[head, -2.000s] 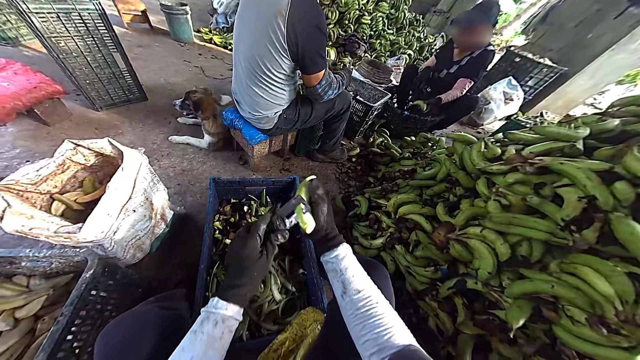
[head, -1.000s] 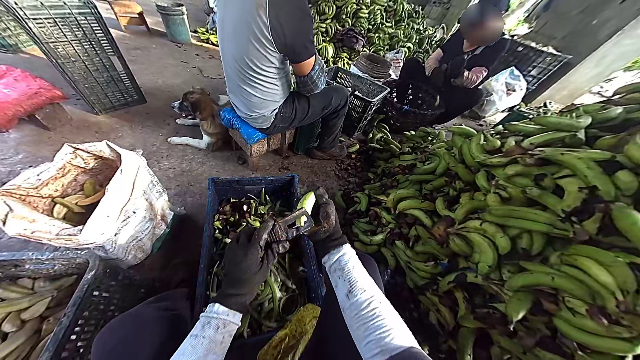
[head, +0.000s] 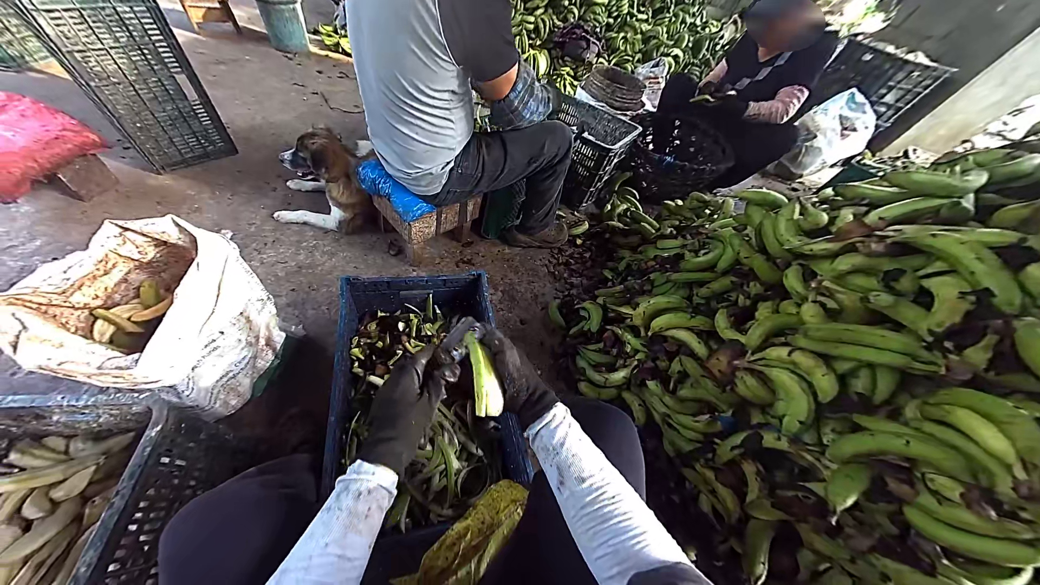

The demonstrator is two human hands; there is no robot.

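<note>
My right hand (head: 513, 370), in a dark glove, holds a partly peeled green plantain (head: 486, 378) that points downward over a blue plastic crate (head: 337, 390). Close beside it, at the plantain's upper end, my left hand (head: 406, 398), also gloved, is closed on a small peeling tool (head: 457, 345), mostly hidden by the fingers. Green and dark peels (head: 443, 463) fill much of the crate below both hands. A large heap of green plantains (head: 796, 382) lies to the right.
At left stand a white woven sack (head: 219, 325) with peeled plantains and a black crate (head: 134, 496) of peeled ones. Ahead, a person sits on a stool (head: 422, 215) beside a dog (head: 329, 175). Another person is at the back right, near a dark basket (head: 682, 158).
The plantain pointed upward in my right hand in the earlier frames; now its peeled, pale end hangs downward. My hands stay close together over the crate.
</note>
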